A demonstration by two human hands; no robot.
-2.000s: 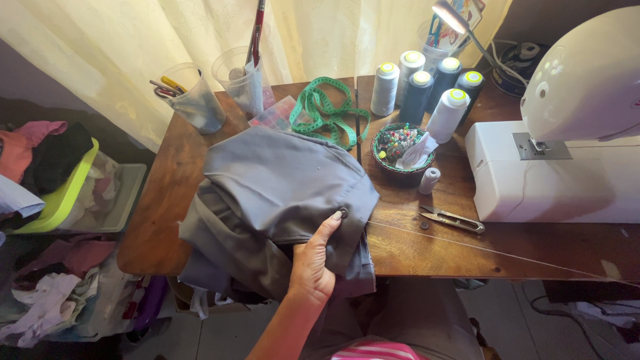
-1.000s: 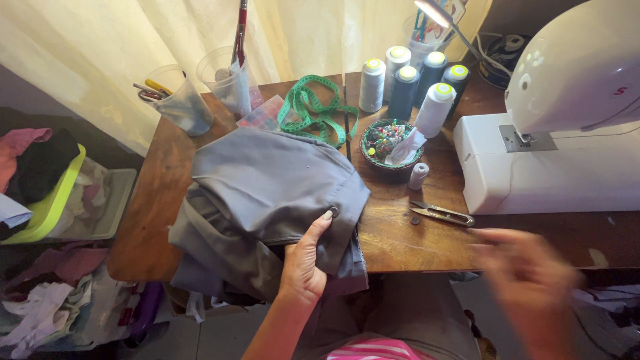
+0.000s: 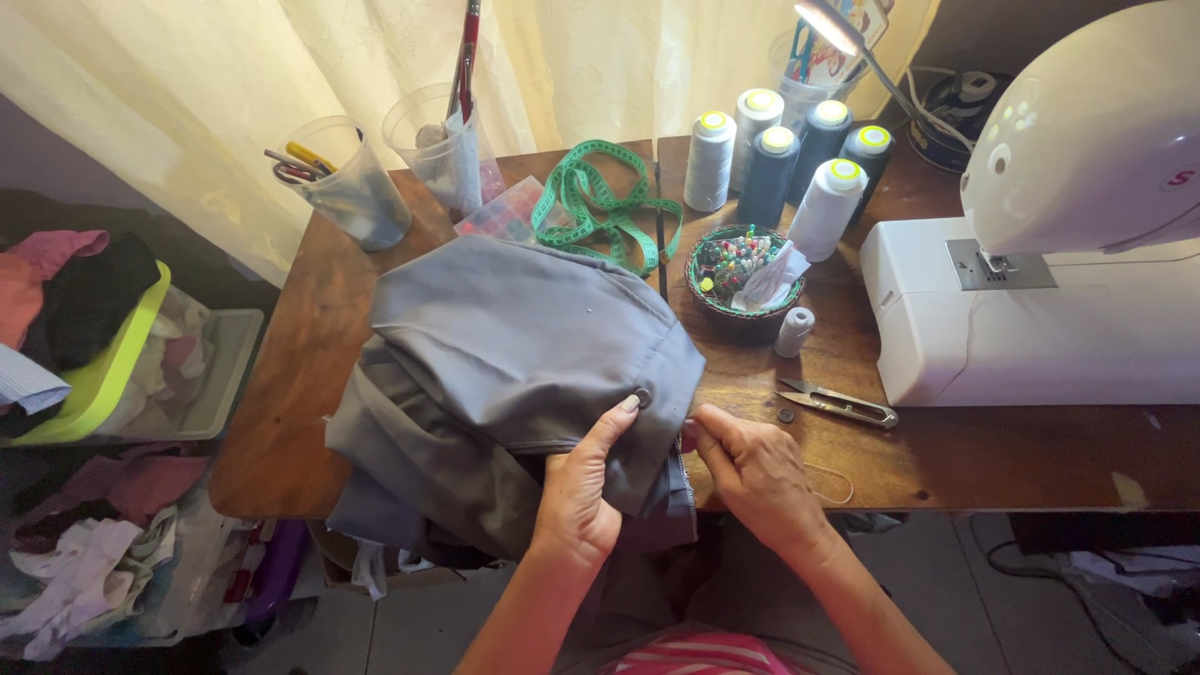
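Note:
Grey fabric (image 3: 525, 328) lies bunched over the front of the wooden table. My left hand (image 3: 586, 487) grips its edge, thumb on top beside a dark button (image 3: 641, 397) and fingers hidden beneath. Close to the fabric's right edge, my right hand (image 3: 755, 469) has its thumb and forefinger pinched together; whether a needle is between them cannot be seen. A light thread (image 3: 839, 483) loops out on the table beside that hand. Thread snips (image 3: 839, 403) and a loose dark button (image 3: 786, 414) lie to the right, below a small thread spool (image 3: 794, 333).
A basket of pins (image 3: 745, 272), several thread cones (image 3: 711, 161) and a green tape measure (image 3: 600, 211) are behind the fabric. A white sewing machine (image 3: 1031, 328) stands right, under a lit lamp (image 3: 830, 26). Plastic cups (image 3: 361, 192) stand back left; clothes bins (image 3: 187, 375) are beyond the table.
My right hand, out of view two seconds ago and blurred at the right one second ago, has come left to the fabric's edge. My left hand keeps its hold beside the button.

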